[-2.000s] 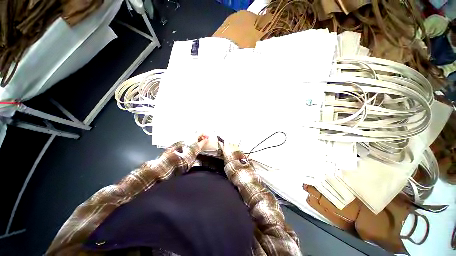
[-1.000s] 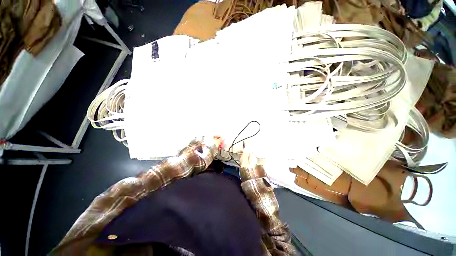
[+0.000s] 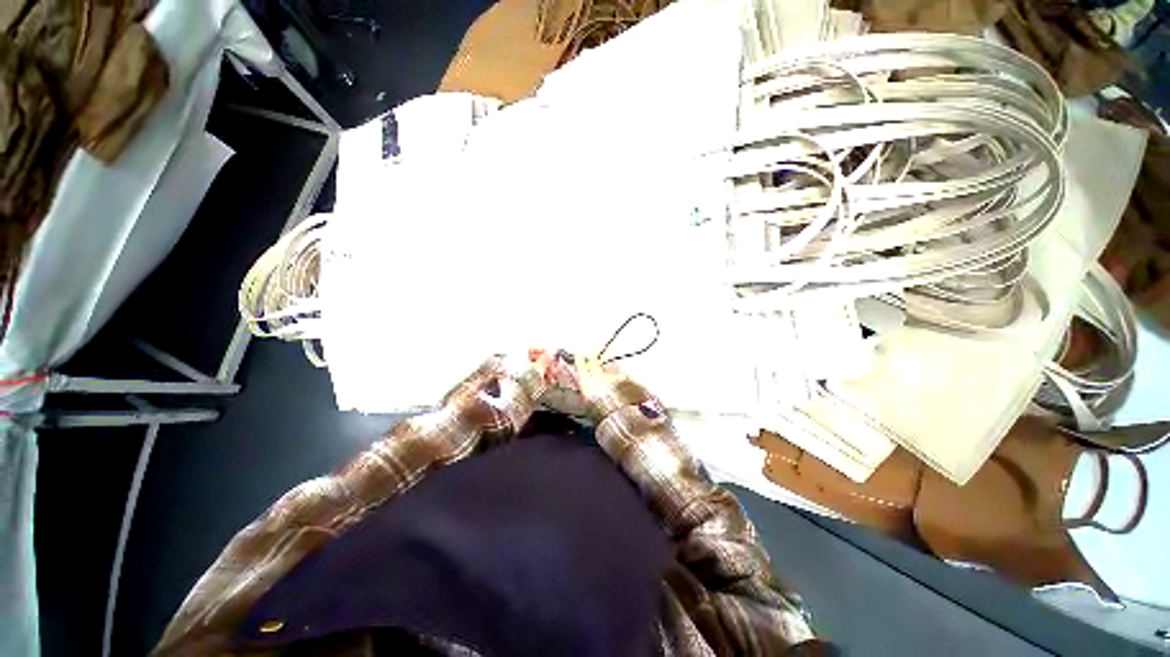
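A stack of cream bag panels (image 3: 539,218) lies in front of me, overexposed. Cream handles (image 3: 949,180) loop out at its right end, and a smaller bunch (image 3: 289,289) at its left end. My left hand (image 3: 533,367) and my right hand (image 3: 584,372) are close together at the stack's near edge, small and washed out. A thin black cord loop (image 3: 633,336) lies on the panels beside my right hand. What the fingers hold cannot be told.
Tan bag pieces with a handle (image 3: 988,501) lie at the near right. More tan pieces (image 3: 507,51) lie behind the stack. A metal-framed stand (image 3: 141,385) with white sheeting (image 3: 122,231) and brown heaps is at the left. A dark label (image 3: 390,135) is at the stack's far left corner.
My hands have come closer together than one second ago, and the black loop has shifted slightly. Against the oldest frame, the view has moved, with the stack further left.
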